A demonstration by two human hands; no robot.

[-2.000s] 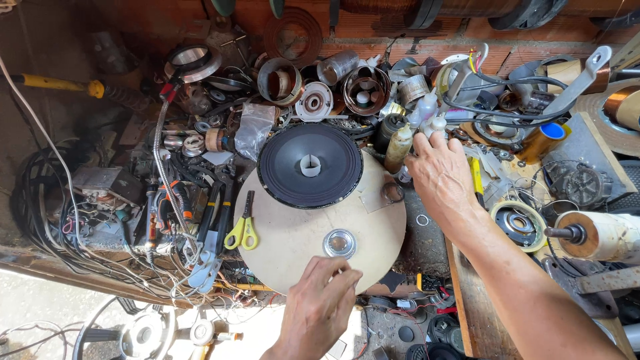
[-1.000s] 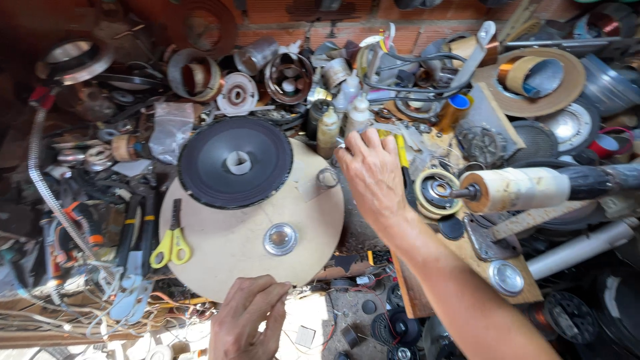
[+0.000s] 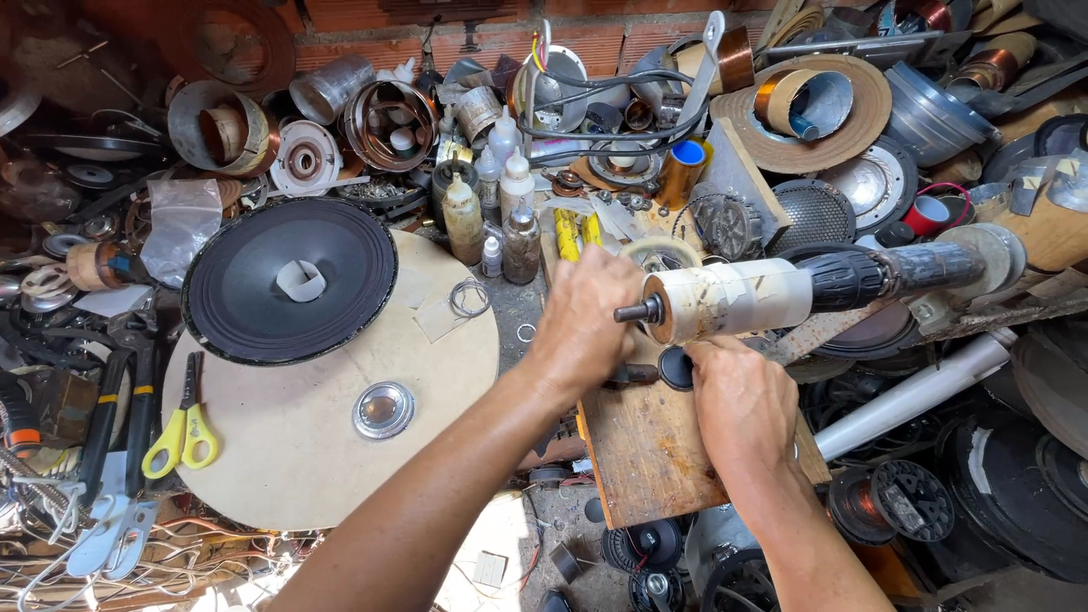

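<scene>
My left hand (image 3: 586,327) reaches to the wooden board (image 3: 650,459), just left of the wrapped cylinder on a spindle (image 3: 722,297); its fingertips are hidden. My right hand (image 3: 739,395) is below that cylinder, its fingers beside a small black round cap (image 3: 677,368); whether it grips the cap is unclear. Yellow-handled pliers (image 3: 578,231) lie beyond my left hand. At left, a black speaker cone (image 3: 242,293) overlaps the round pale disc (image 3: 297,484). A round metal piece (image 3: 383,410) rests on the disc, with yellow-handled scissors (image 3: 183,433) at its left edge.
Glue bottles (image 3: 463,219) and a dark glass bottle (image 3: 520,245) stand behind the disc. Copper voice coils (image 3: 391,126) and speaker parts crowd the back. At right are a white tube (image 3: 914,395) and a wire spool (image 3: 914,501). Loose wires (image 3: 170,544) cover the lower left.
My left hand has left the disc's near edge and reached right to the board. My right hand has moved from near the bottles to below the wrapped cylinder. The view has shifted right.
</scene>
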